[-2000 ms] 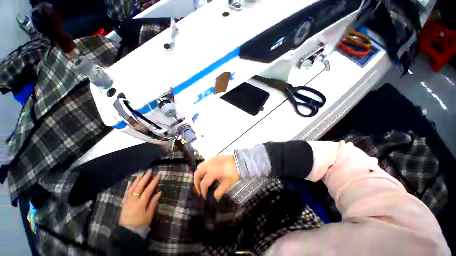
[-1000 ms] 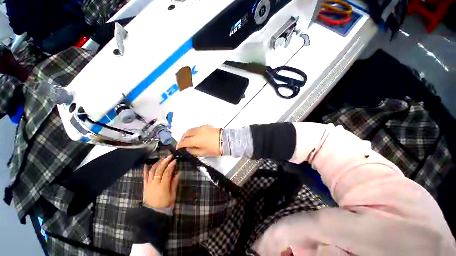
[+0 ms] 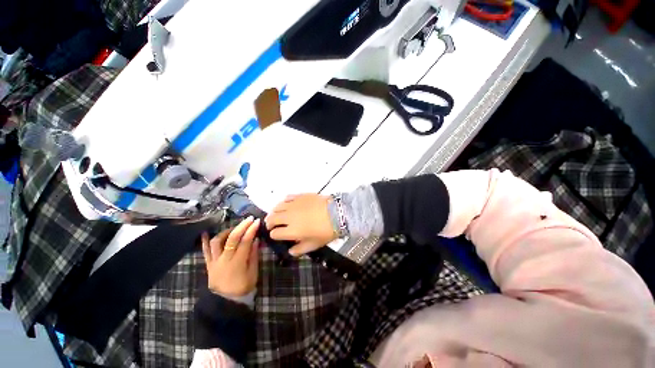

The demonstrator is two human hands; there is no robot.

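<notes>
The plaid garment panel (image 3: pixel 287 298) lies across my lap and under the needle area of the white sewing machine (image 3: pixel 215 50). A black strip (image 3: pixel 133 262) runs along the panel at the left, and a dark edge passes beneath my fingers. My left hand (image 3: pixel 233 262) has its fingertips on the dark edge just in front of the presser foot area (image 3: pixel 233 208). My right hand (image 3: pixel 302 223) is beside it, fingers curled and gripping the same dark edge. The fingertips nearly meet. The needle itself is hidden.
Black-handled shears (image 3: pixel 424 108) and a dark smartphone (image 3: pixel 327 118) lie on the table right of the needle area. A brown cardboard piece (image 3: pixel 268 108) is on the machine. Orange loops (image 3: pixel 490 8) are at the far end. Plaid pieces (image 3: pixel 560 172) lie on dark cloth at right.
Both hands have come together at the needle area; the left moved up to the right, then the right hand shifted slightly down. The view has also shifted.
</notes>
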